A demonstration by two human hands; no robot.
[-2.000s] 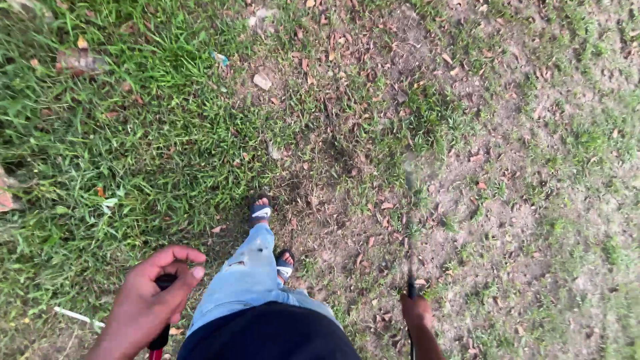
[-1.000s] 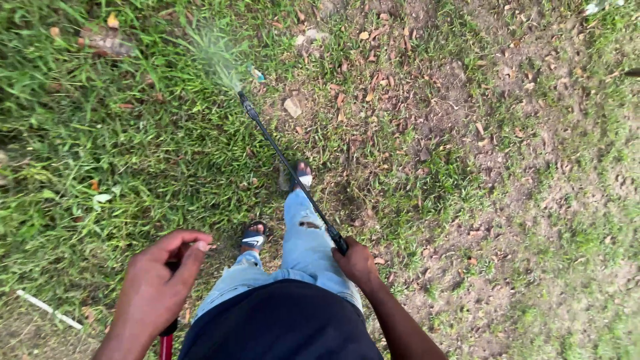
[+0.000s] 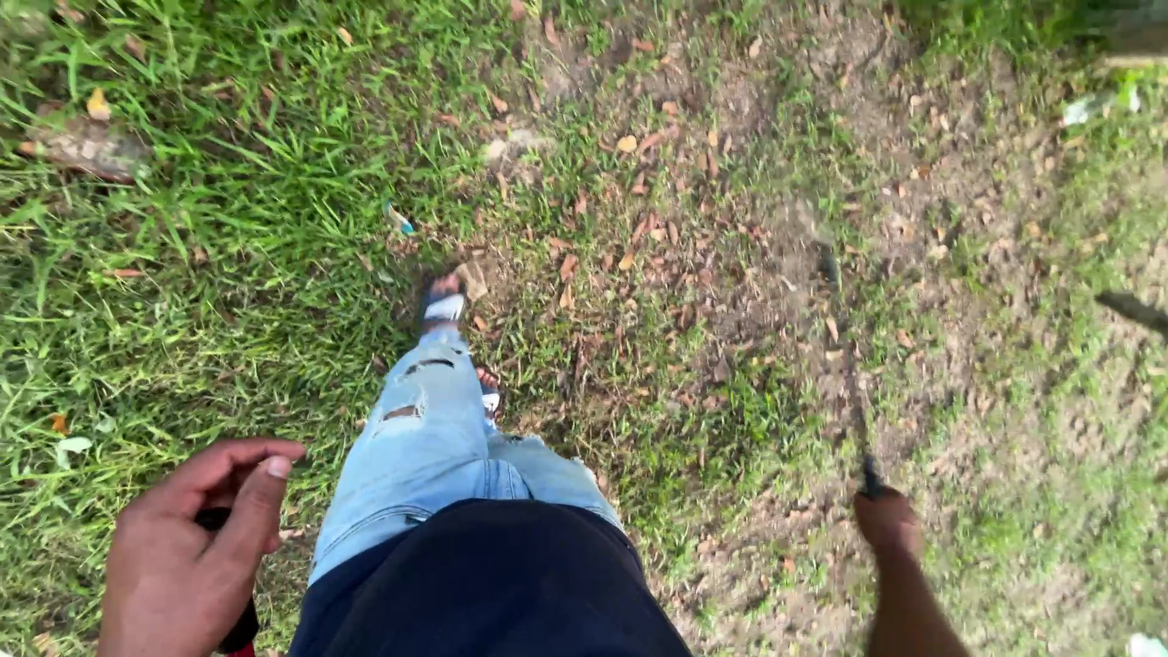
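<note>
At the lower left, my left hand point(image 3: 196, 547) is curled around a black handle, with a bit of red showing beneath it; the rest of that tool is hidden. On the right, my right hand point(image 3: 885, 520) grips the dark end of a thin black spray wand point(image 3: 855, 392). The wand points away from me over patchy grass, its tip blurred, with a faint mist near it. Between my hands are a dark shirt point(image 3: 493, 584), ripped light-blue jeans point(image 3: 429, 438) and feet in sandals point(image 3: 444, 306).
Thicker grass point(image 3: 274, 182) grows on the left, bare soil with dry leaves point(image 3: 657, 237) in the middle and right. A flat stone or brick piece point(image 3: 91, 151) lies upper left. A dark stick-like thing point(image 3: 1131, 310) enters at the right edge.
My right hand and the wand have swung from the left side, where they were a second ago, back out to the right. My left hand stays at the lower left around the handle.
</note>
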